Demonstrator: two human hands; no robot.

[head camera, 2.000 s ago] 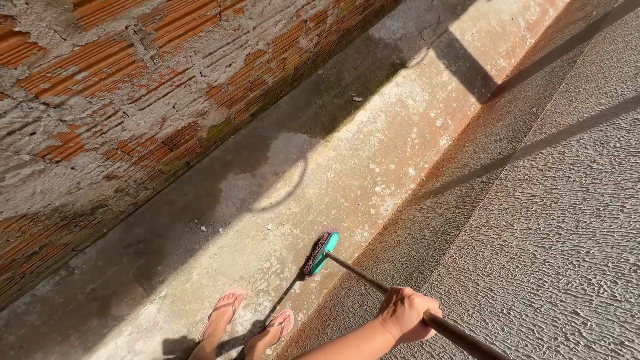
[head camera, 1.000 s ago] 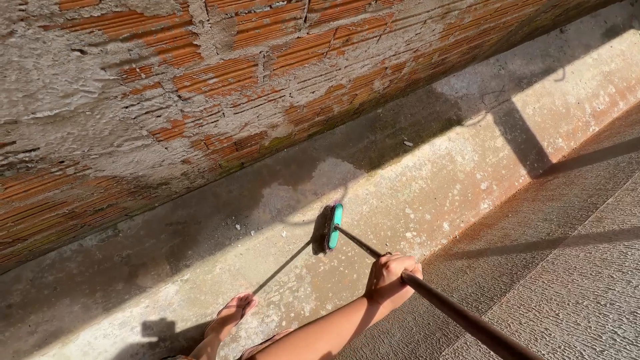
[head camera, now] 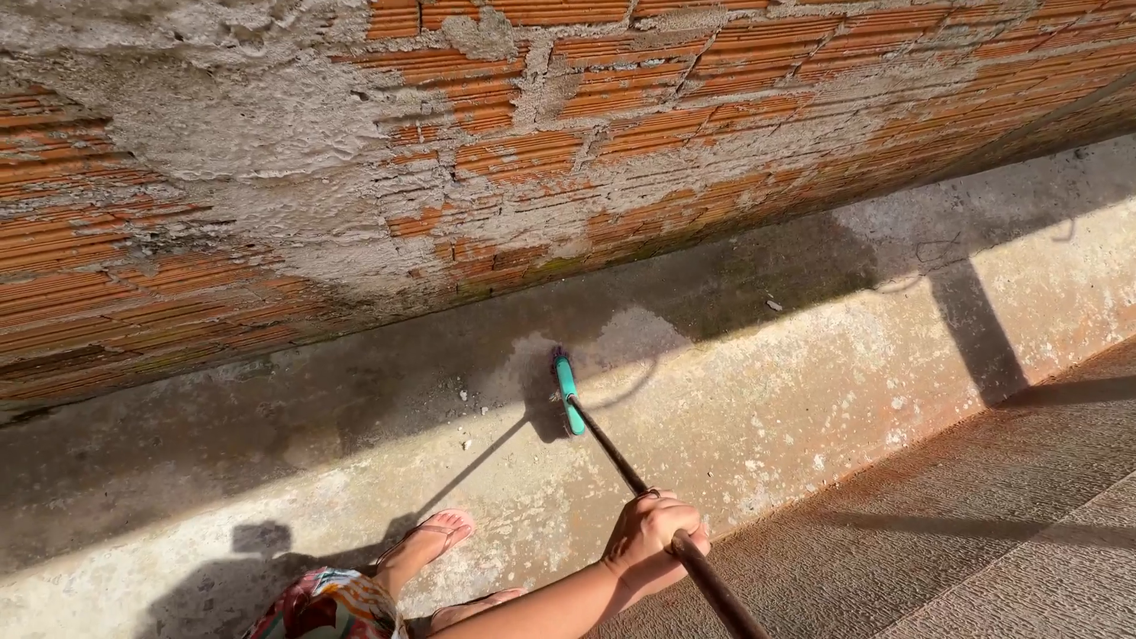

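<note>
My left hand (head camera: 657, 541) is closed around the dark brown handle (head camera: 612, 448) of a broom, partway along it. The near end of the handle runs out of view at the bottom. At its far end, the turquoise broom head (head camera: 568, 397) stands on the concrete strip at the edge between shade and sunlight, with dark purplish bristles on its left side. A few pale crumbs (head camera: 466, 445) lie on the concrete just left of the broom head. My right hand is out of view.
An unplastered clay-block wall (head camera: 532, 115) lines the upper side of the concrete walkway (head camera: 763, 399). A rough textured surface (head camera: 932, 515) borders it at lower right. My foot in a flip-flop (head camera: 435, 532) is at lower left. A small pale fragment (head camera: 774, 305) lies farther along.
The broom head has moved toward the clay-block wall, from the sunlit concrete to the shade's edge. My left hand stays on the handle. The view has swung toward the wall.
</note>
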